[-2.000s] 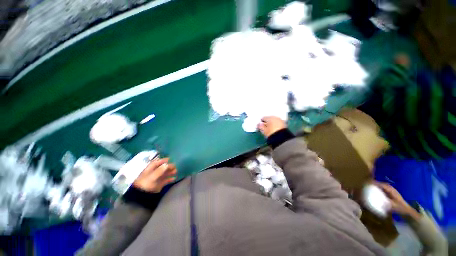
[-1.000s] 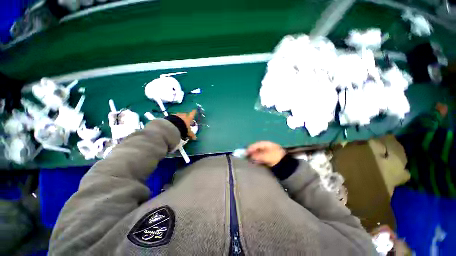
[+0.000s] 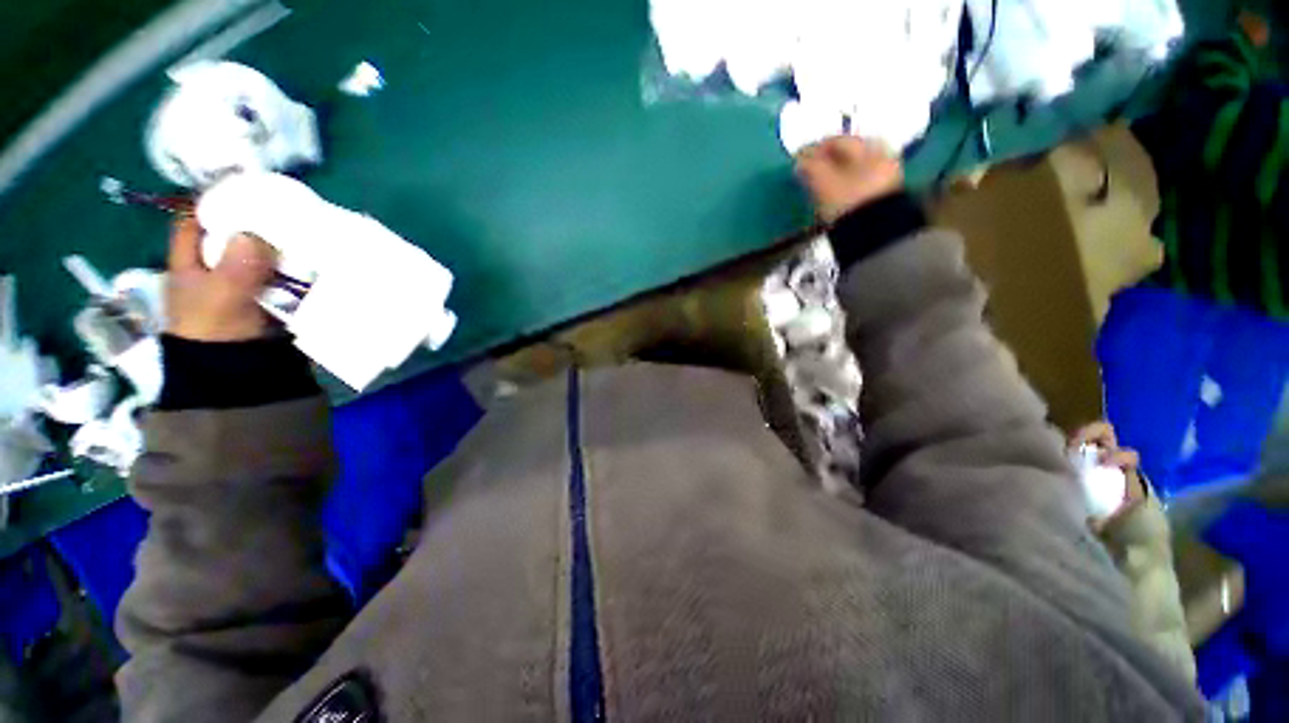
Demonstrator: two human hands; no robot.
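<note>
My left hand point(image 3: 215, 290) is at the left of the bench, shut on a white camera housing point(image 3: 371, 290) with dark and reddish wire leads. The housing's boxy end points right and down. My right hand point(image 3: 851, 175) reaches to the near edge of the bright heap of white parts point(image 3: 884, 50). Its fingers touch a small white part point(image 3: 809, 124) there; whether they grip it is hidden by blur and glare. A rounded white unit point(image 3: 233, 120) lies just beyond my left hand.
Part-built white units point(image 3: 106, 403) lie at the far left of the green bench point(image 3: 566, 184). A carton point(image 3: 1018, 269) and a container of small white parts point(image 3: 817, 353) stand at the near right. Another person's hand point(image 3: 1110, 473) holds a white part at the lower right. Blue bins sit below.
My left hand has moved left and now holds up a white housing. My right hand has moved from in front of my body, where it held a small part, out to the heap. The view has shifted.
</note>
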